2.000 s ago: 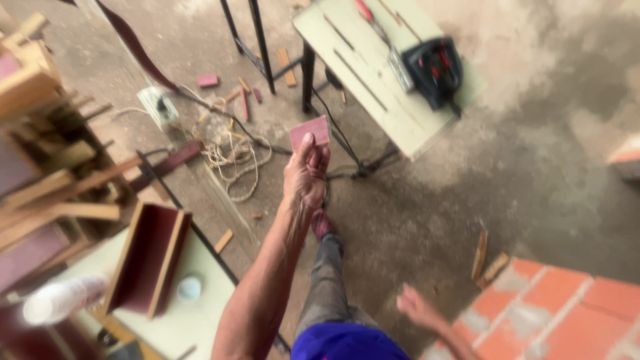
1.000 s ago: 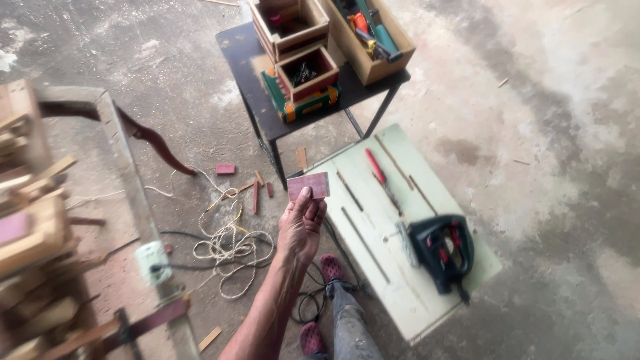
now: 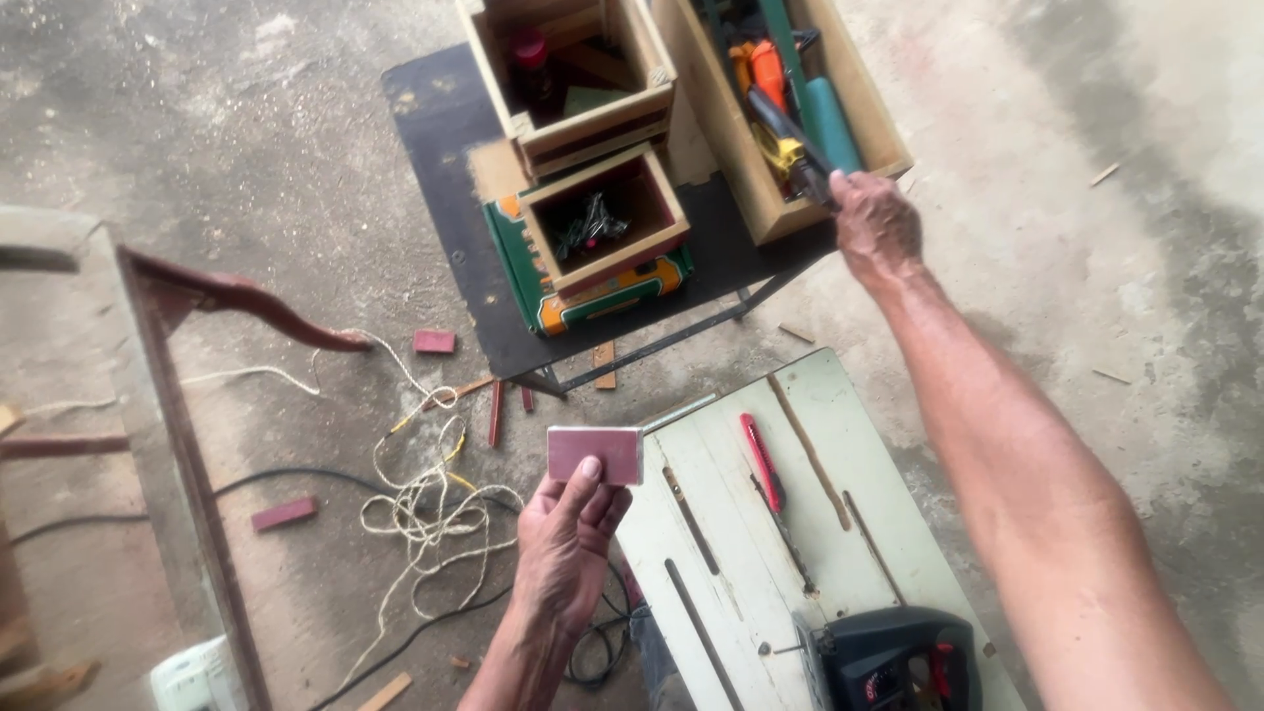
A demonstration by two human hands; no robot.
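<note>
My left hand (image 3: 573, 533) holds a small reddish rectangular block (image 3: 595, 455) between thumb and fingers, above the left edge of the pale slotted board (image 3: 731, 612). My right hand (image 3: 879, 227) is at the near end of a long wooden toolbox (image 3: 775, 222), its fingers closed on the dark end of a tool (image 3: 812, 178) whose kind I cannot tell. Inside that box lie a teal cylinder (image 3: 832, 128), an orange tool (image 3: 766, 74) and a yellow-and-black tool. A red utility knife (image 3: 760, 456) and a jigsaw (image 3: 889, 657) lie on the pale board.
A dark table (image 3: 434, 188) carries the toolbox, an open wooden box (image 3: 592, 123) and a smaller box of metal fasteners (image 3: 602, 276) on a green-and-orange carton (image 3: 509, 262). Tangled rope (image 3: 425, 523), a black cable (image 3: 286, 474) and reddish offcuts (image 3: 434, 342) lie on the floor. A curved-leg frame (image 3: 178, 425) stands left.
The view has swung toward the dark table. My right hand, out of view one second ago, has come to the toolbox and closed on a tool. My left hand still holds the block.
</note>
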